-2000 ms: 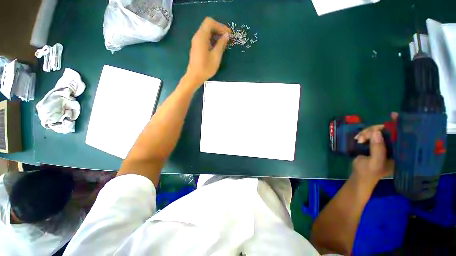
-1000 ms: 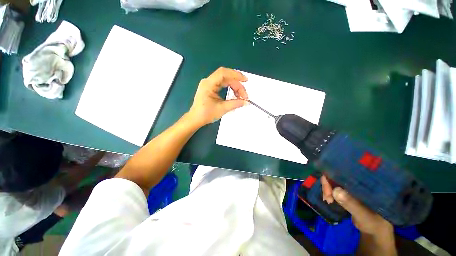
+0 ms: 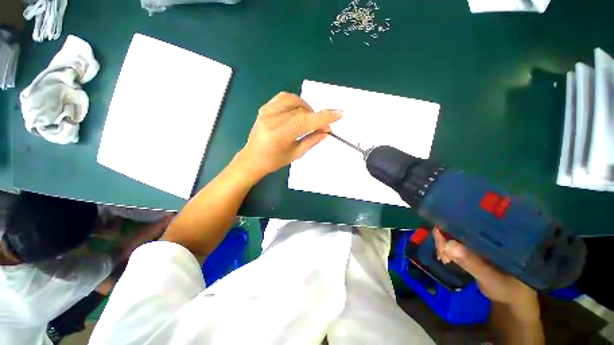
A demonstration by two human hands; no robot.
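Observation:
A white rectangular panel (image 3: 397,124) lies on the green bench in front of me. My right hand (image 3: 468,259) grips the dark blue cordless drill driver (image 3: 495,215) by its handle. Its thin bit (image 3: 348,142) points left over the panel. My left hand (image 3: 286,131) is over the panel's left edge, thumb and fingers closed around the bit's tip. The fingers hide the tip, so a screw there cannot be made out. A loose pile of small screws (image 3: 360,20) lies beyond the panel.
Another white panel (image 3: 165,114) lies to the left, with a crumpled off-white cloth (image 3: 59,91) and a white cord bundle (image 3: 47,19) beyond. White layers (image 3: 586,128) stand at the right edge. A person in a dark cap (image 3: 50,226) is at lower left. A blue stool (image 3: 451,303) is below the bench.
My left hand has gone from the screw pile to the bit's tip, and its index finger is now straighter. The drill has swung in from the right over the panel. The view has shifted.

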